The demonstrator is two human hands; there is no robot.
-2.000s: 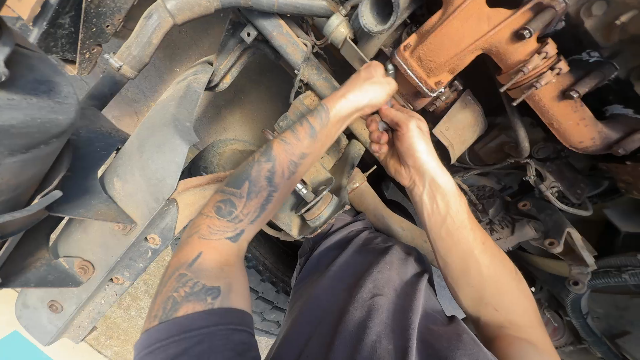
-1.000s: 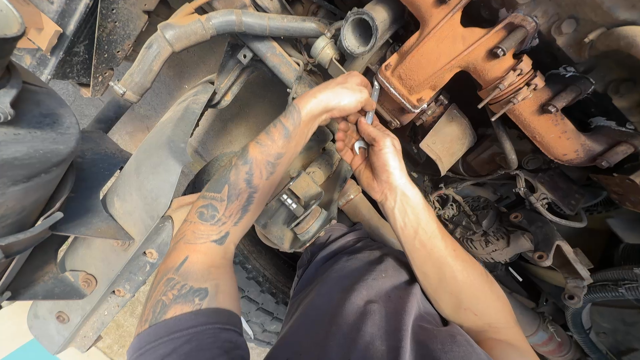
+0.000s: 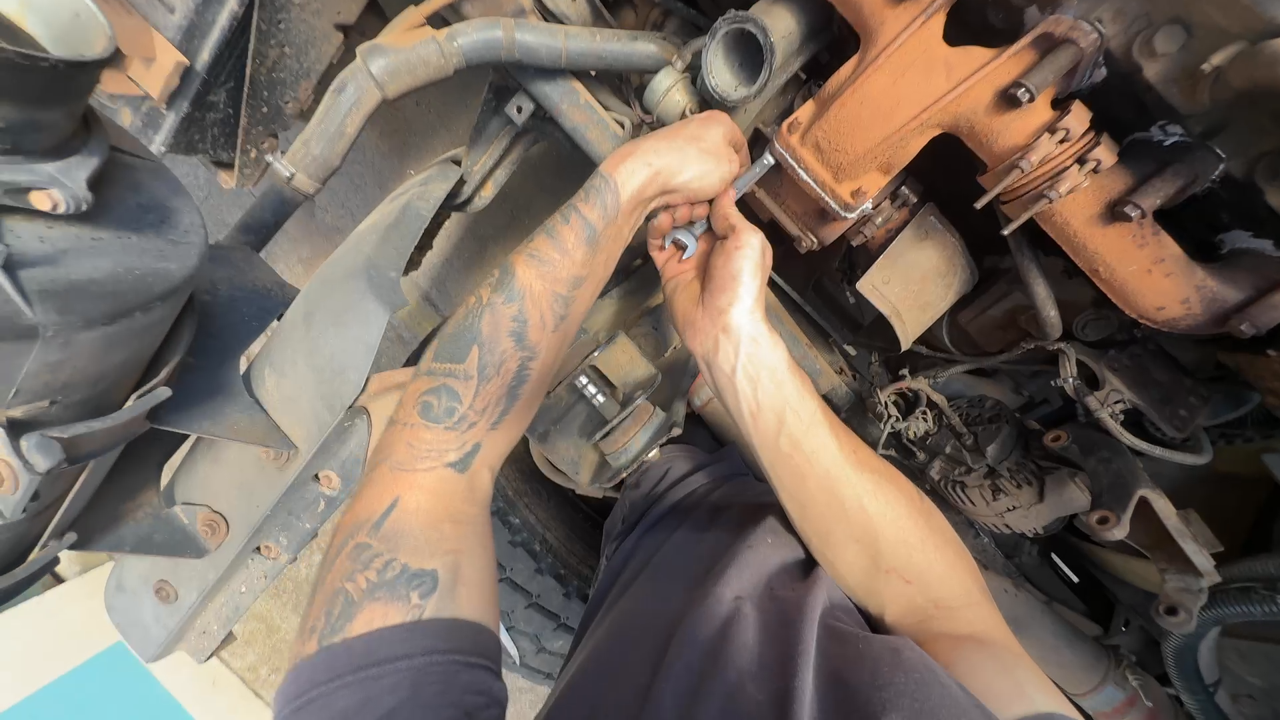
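Near the rusty orange exhaust manifold [image 3: 860, 110], both bare hands work close together. My left hand [image 3: 688, 160], on the tattooed arm, is curled with its fingertips turned away; whether it grips something is hidden. Just below it, my right hand [image 3: 722, 260] holds a combination wrench [image 3: 752, 180] between thumb and fingers. The wrench lies slantwise, its open jaw over the curled fingers and its far end close to the manifold's flange. An open pipe end [image 3: 738, 58] is above my left hand. A shiny metal cylinder, perhaps a socket [image 3: 597, 392], rests on a greasy housing below.
A grey metal pipe [image 3: 430, 62] crosses the upper left. Large fan-like blades [image 3: 330, 310] and a bolted metal bracket [image 3: 290, 530] lie left of my tattooed arm. An alternator [image 3: 1010, 470] with loose wiring is at the right. A tire [image 3: 540, 570] shows beneath my body.
The wrench, mostly hidden between my hands two seconds ago, now shows plainly in my right hand. That hand has turned its palm more into view. My left hand stays beside it, curled.
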